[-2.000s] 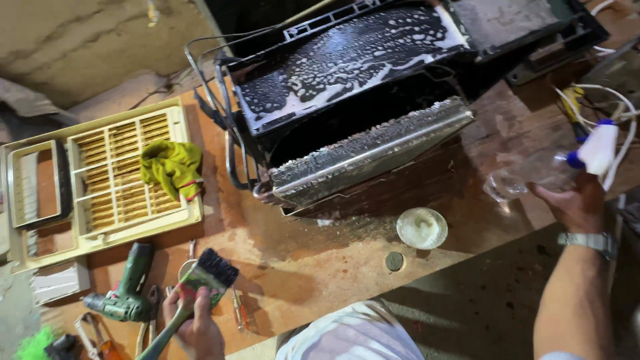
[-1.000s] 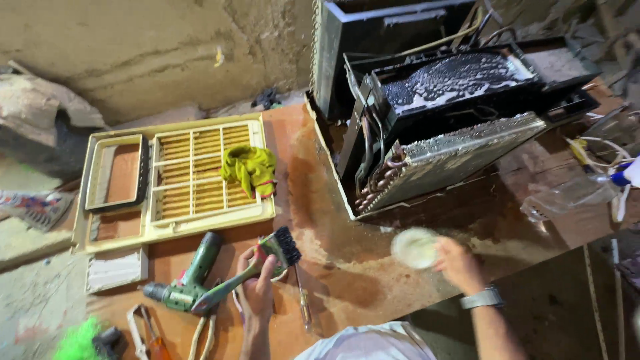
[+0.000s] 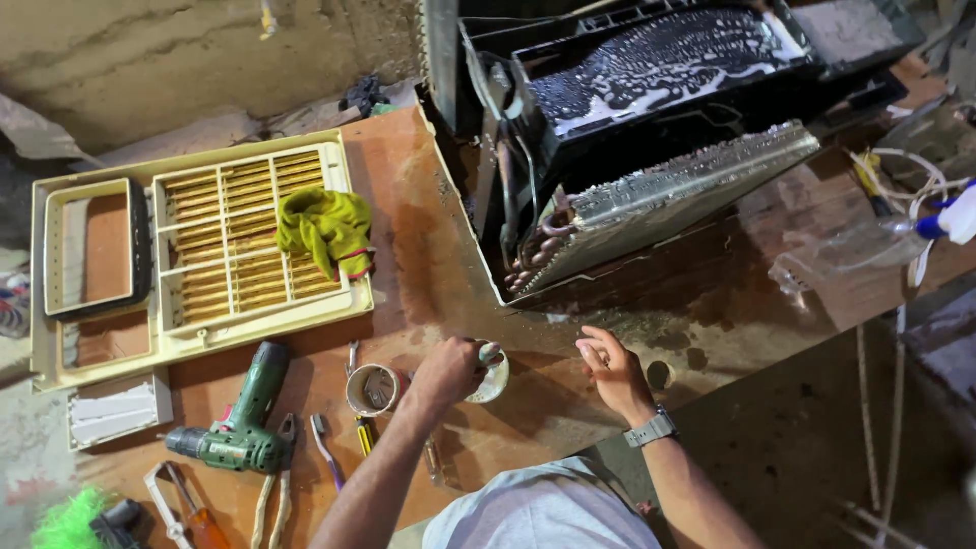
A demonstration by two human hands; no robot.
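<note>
My left hand point(image 3: 450, 370) is closed around the green handle end of a brush point(image 3: 489, 352), over a small bowl of whitish liquid point(image 3: 492, 381); the bristles are hidden. My right hand point(image 3: 612, 367), with a wristwatch, holds nothing and its fingers are partly curled, right of the bowl. Behind the hands stands an opened air conditioner with a finned coil point(image 3: 671, 198), bent copper tubes point(image 3: 534, 255) and a black housing wet with foam point(image 3: 656, 65). A clear spray bottle point(image 3: 846, 248) lies at the right.
At the left lies a cream grille panel point(image 3: 191, 332) with a yellow-green glove or cloth point(image 3: 328, 229) on it. Nearer are a green cordless drill point(image 3: 248, 419), pliers point(image 3: 284, 465), a toothbrush point(image 3: 328, 450), a screwdriver point(image 3: 202, 526) and a round tin point(image 3: 374, 389). The table's front edge point(image 3: 732, 389) runs diagonally.
The spray bottle, in my right hand two seconds ago, now lies on the table. My right hand has let go of the bowl it touched one second ago. My left hand has brought the brush to the bowl.
</note>
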